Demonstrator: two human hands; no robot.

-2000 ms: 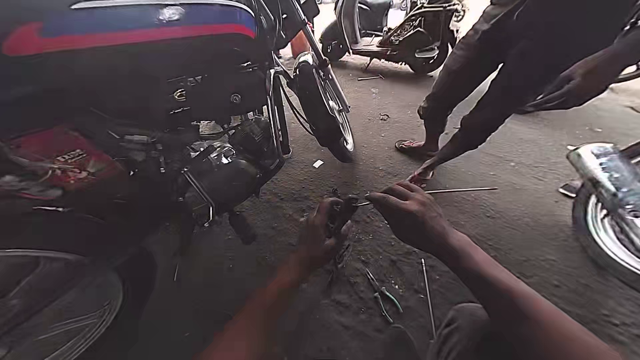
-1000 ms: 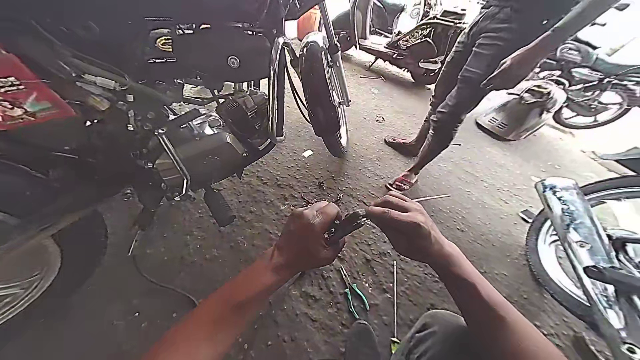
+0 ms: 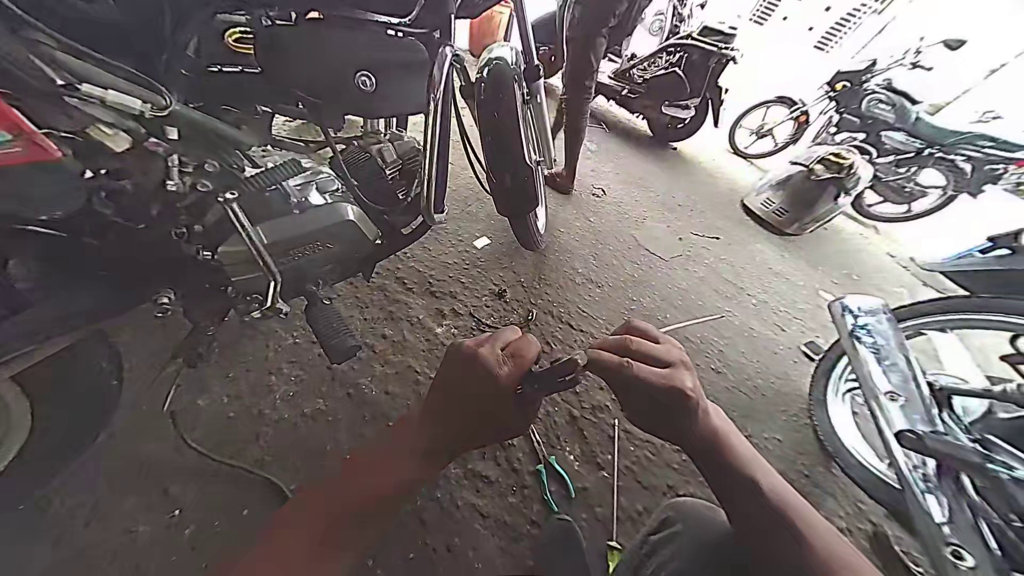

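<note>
My left hand (image 3: 488, 388) is closed on a dark metal tool (image 3: 556, 376), perhaps pliers, whose end points to the right. At that end the fingers of my right hand (image 3: 648, 376) pinch a thin, pale rod (image 3: 692, 323), which sticks out beyond the hand to the right. Below my hands, pliers with teal handles (image 3: 556, 480) lie on the ground. Beside them lies a long thin screwdriver (image 3: 615, 480) with a yellow-green handle. What exactly the tool grips is too small to tell.
A motorcycle engine (image 3: 304, 240) with its foot peg (image 3: 332, 330) stands at the left. A chrome-covered motorcycle part (image 3: 888, 360) and wheel are close on the right. A person's leg (image 3: 576, 96), a scooter (image 3: 680, 80), a loose body panel (image 3: 808, 192) and another motorcycle (image 3: 904, 136) stand farther off.
The standing person has moved away to the left, behind the front wheel. Both my hands stay together at the dark tool. The view has shifted.
</note>
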